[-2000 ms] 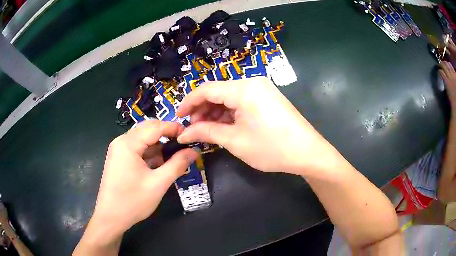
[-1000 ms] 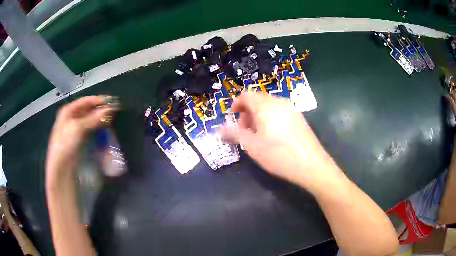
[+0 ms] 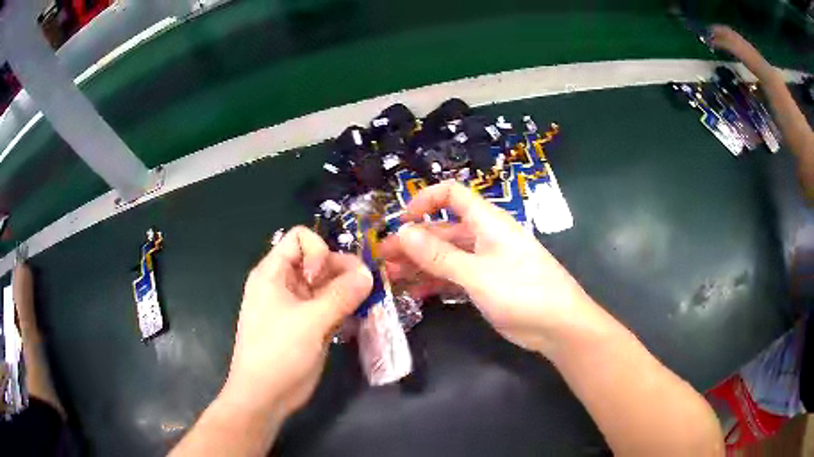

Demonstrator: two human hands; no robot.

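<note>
A keypad circuit board [image 3: 386, 344] with a pale lower part and blue upper part is held over the near side of the board pile. My left hand [image 3: 299, 312] pinches the board's left edge at its blue part. My right hand [image 3: 482, 259] is at its upper right, thumb and index finger near the flex end; whether they grip it is unclear. The board pile [image 3: 549, 203] fans out behind my hands, black end parts [image 3: 393, 120] on the far side, and my hands hide its near part. A separate board [image 3: 148, 294] lies at the left.
A pale metal rail [image 3: 268, 138] runs along the far bench edge, with a green surface [image 3: 428, 45] beyond. A grey post [image 3: 80, 107] stands at the left. A small bunch of boards [image 3: 727, 120] lies at the right beside another person's arm [image 3: 772, 85]. Another arm shows at the left edge.
The board in my left hand was put down at the left. My left hand has come back to the middle, and a different board is now held there. Another person's arm has reached in at the right.
</note>
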